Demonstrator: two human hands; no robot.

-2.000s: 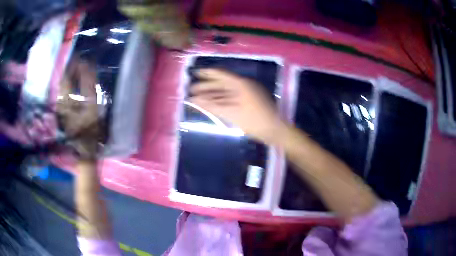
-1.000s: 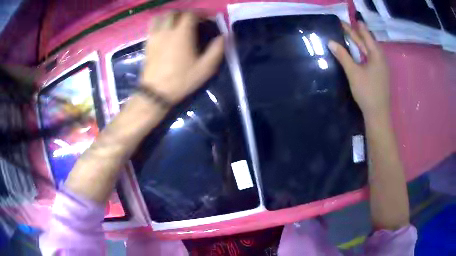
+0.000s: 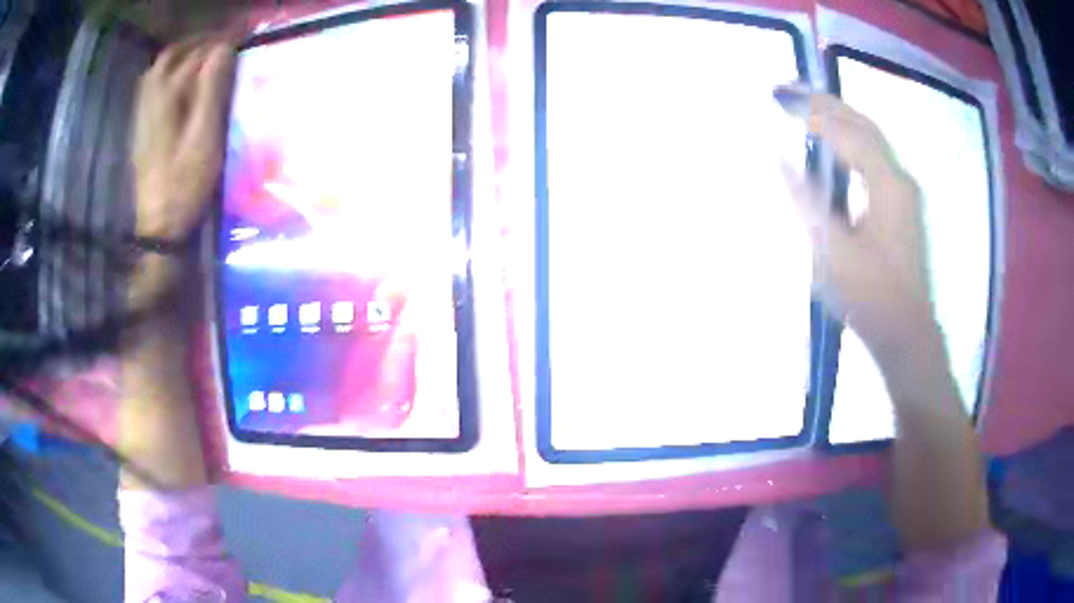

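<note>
Three tablets lie side by side on pale sheets. The left tablet shows a colourful home screen with rows of icons. The middle tablet glows plain white. The right tablet also glows white and is partly covered by my right arm. My left hand lies along the upper left edge of the left tablet; whether it grips the edge cannot be told. My right hand is blurred, over the gap between the middle and right tablets, fingers bent, with a dark cover on one fingertip above the white screen.
Dark slabs with pale edges are stacked at the left side of the bench. More dark slabs with pale edges stand at the upper right. The pink bench edge runs in front of me, above a grey floor with yellow lines.
The dark tablets seen before are no longer dark in view; the screens now glow. My left hand has moved to the far left edge. My right hand stays at the right, its fingers bent.
</note>
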